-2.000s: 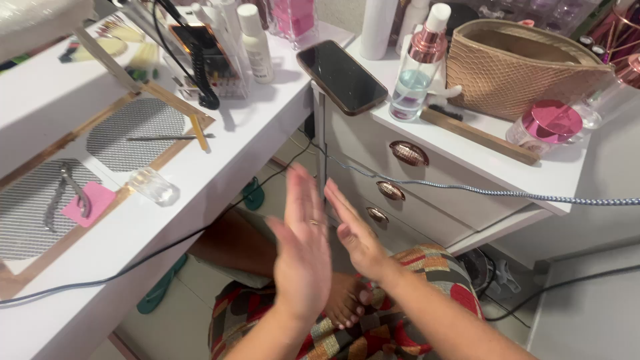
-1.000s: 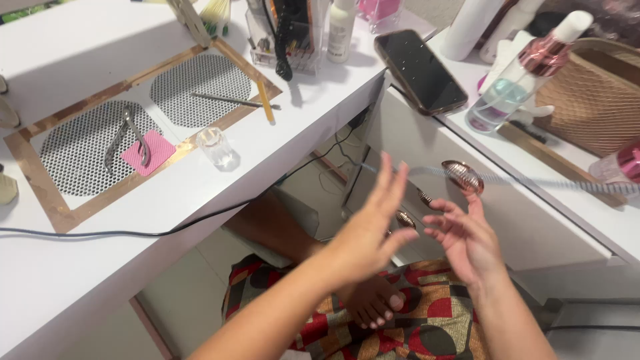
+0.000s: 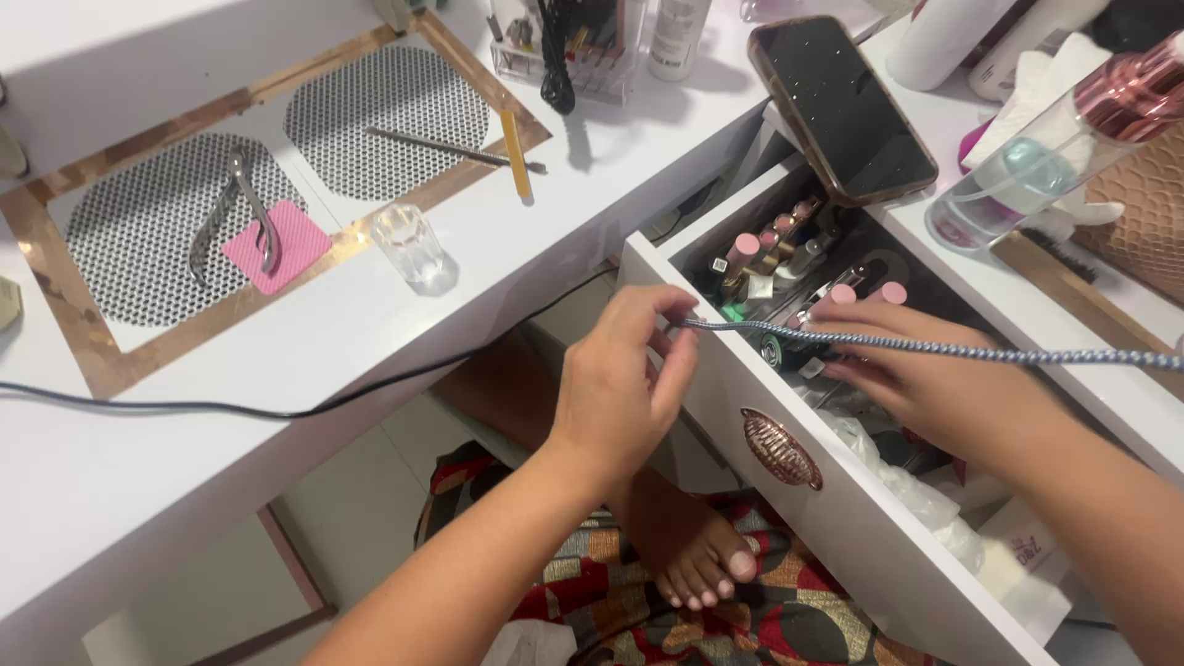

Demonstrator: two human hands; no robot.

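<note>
My left hand [image 3: 629, 370] is at the front edge of the open drawer [image 3: 786, 407], its fingertips at a braided blue-and-white cord [image 3: 925, 347]; whether they pinch it cannot be told. Inside the drawer my right hand [image 3: 916, 370] reaches among small bottles with pink caps [image 3: 743, 250], fingers spread around or beside them, partly under the cord. Plastic bags [image 3: 906, 499] lie nearer the drawer's front end. On the white table, cuticle nippers [image 3: 242, 199] rest partly on a pink pad [image 3: 277, 247], with a small clear glass [image 3: 407, 242] to their right.
A phone [image 3: 842, 106] lies over the drawer unit's corner. Beside it stands a clear spray bottle [image 3: 1017, 176] before a textured tan bag [image 3: 1138, 222]. A metal tool [image 3: 444, 146] and yellow stick [image 3: 515, 155] lie on the vent grille. A black cable [image 3: 370, 398] crosses the table edge; a bare foot [image 3: 689, 541] is below.
The top drawer, shut in both earlier frames, is now open. My hands were close together before it; my right hand is now inside, my left at its front edge.
</note>
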